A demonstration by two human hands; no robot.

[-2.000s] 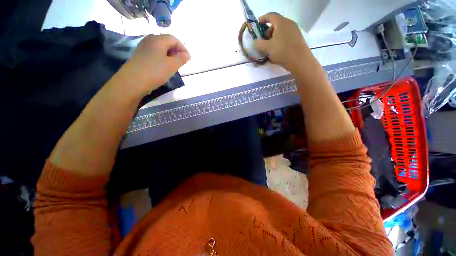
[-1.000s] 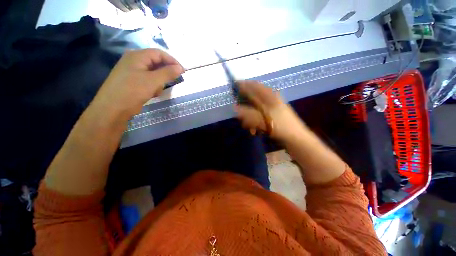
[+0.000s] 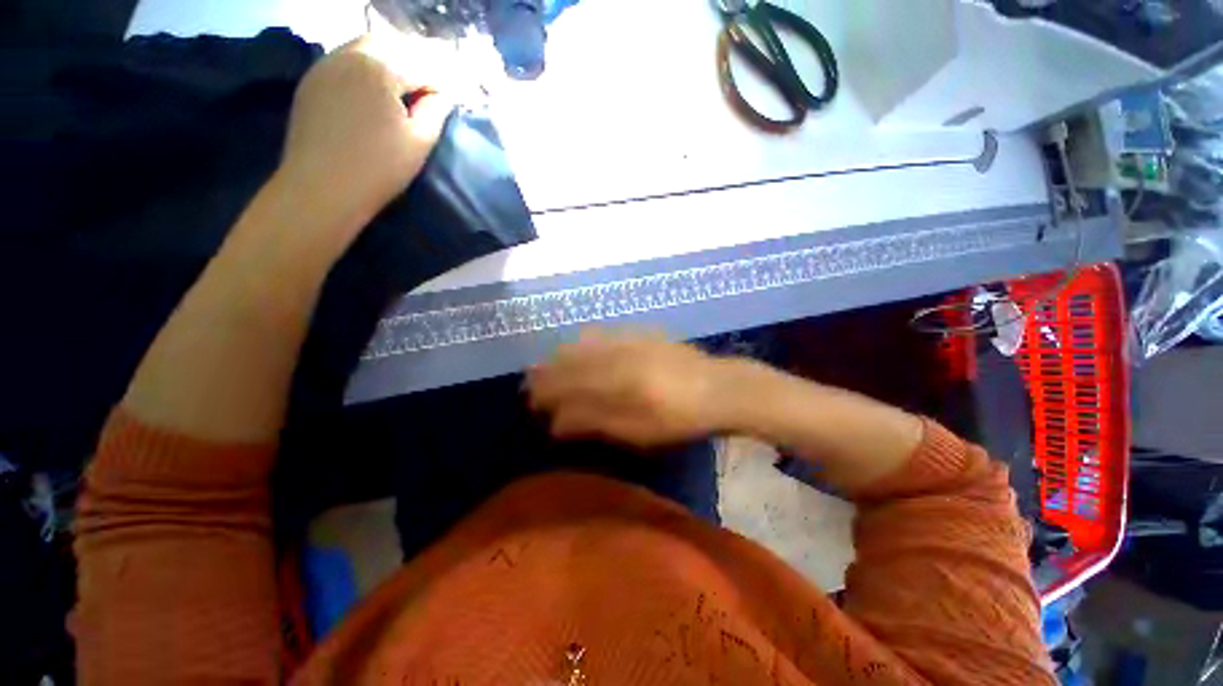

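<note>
The black fabric (image 3: 463,201) lies over the left of the white machine bed and hangs down at the left. My left hand (image 3: 356,127) pinches its edge close to the needle area at the top. The scissors (image 3: 775,60), with dark looped handles, lie on the machine bed right of the blue ribbed part (image 3: 520,38). My right hand (image 3: 624,389) is low, in front of the table edge over my lap, and blurred. Whether it holds anything cannot be told.
A ruler strip (image 3: 697,284) runs along the front table edge. The red plastic basket (image 3: 1102,402) with dark pieces stands at the lower right, with cables above it. Clear plastic bags (image 3: 1187,288) are at the far right. The white machine arm (image 3: 925,67) is at the upper right.
The scissors have left my right hand and lie on the bed. My right hand has moved down to my lap. My left hand has moved up towards the needle with the fabric, and more fabric shows.
</note>
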